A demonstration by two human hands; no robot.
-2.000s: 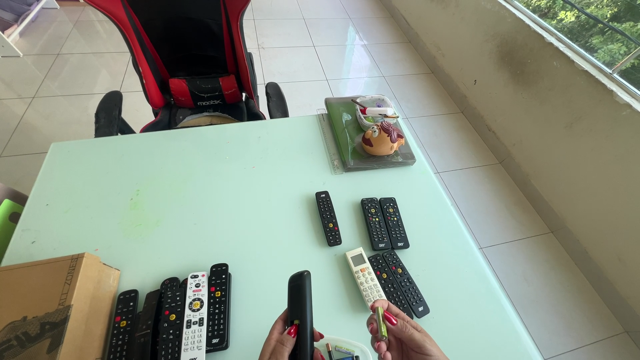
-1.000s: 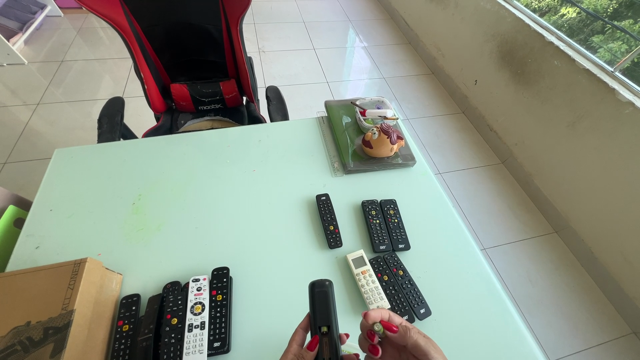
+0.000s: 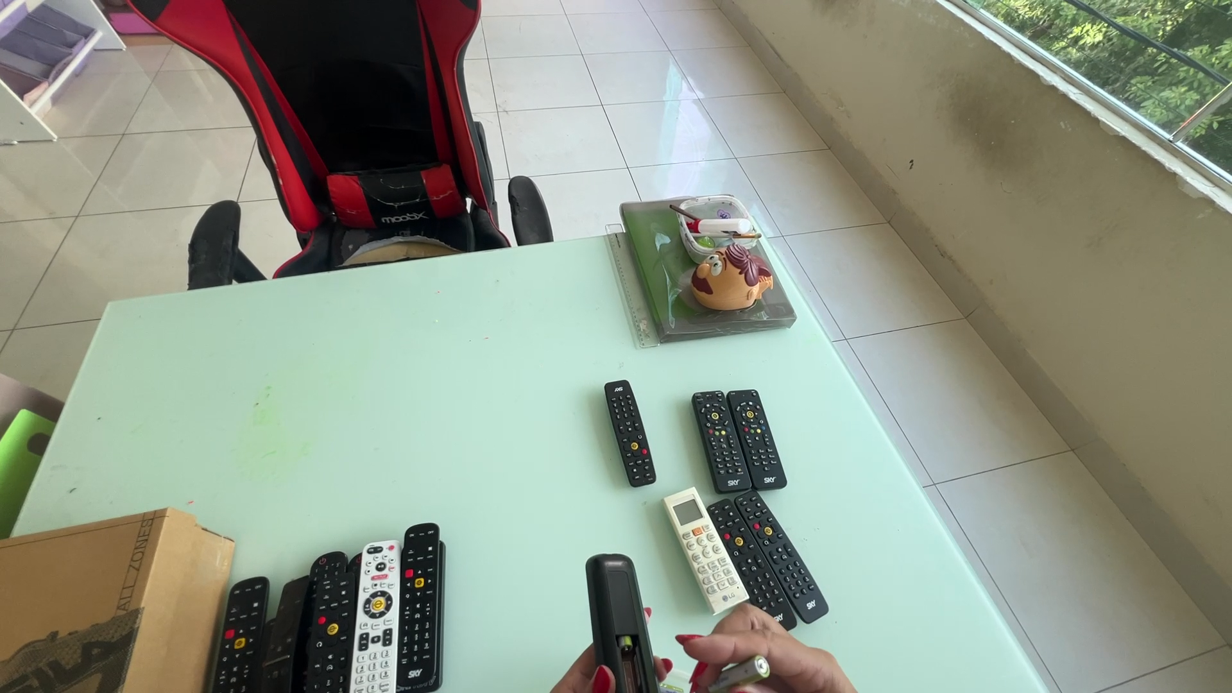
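My left hand (image 3: 579, 672) grips a black remote control (image 3: 614, 602) near the bottom edge, its back up and the battery compartment uncovered. One battery (image 3: 627, 643) shows inside the compartment. Just to the right, my right hand (image 3: 775, 654) holds a cylindrical battery (image 3: 739, 674) between thumb and fingers. A white LG remote (image 3: 705, 551) lies beyond my right hand, beside a pair of black remotes (image 3: 782, 556). Farther off are another black pair (image 3: 739, 440) and a single black remote (image 3: 629, 433). The lower part of my left hand is out of view.
At the left, a cardboard box (image 3: 183, 597) stands beside a row of several remotes, one white (image 3: 377, 616). A green case (image 3: 664, 289) at the far right corner carries an orange ceramic-looking figure (image 3: 729, 279) and a small plastic tub (image 3: 717, 217). A red and black chair (image 3: 337, 115) stands beyond the table.
The remote in my left hand has turned so that its open battery compartment shows. My right hand still holds a battery, now lying more level.
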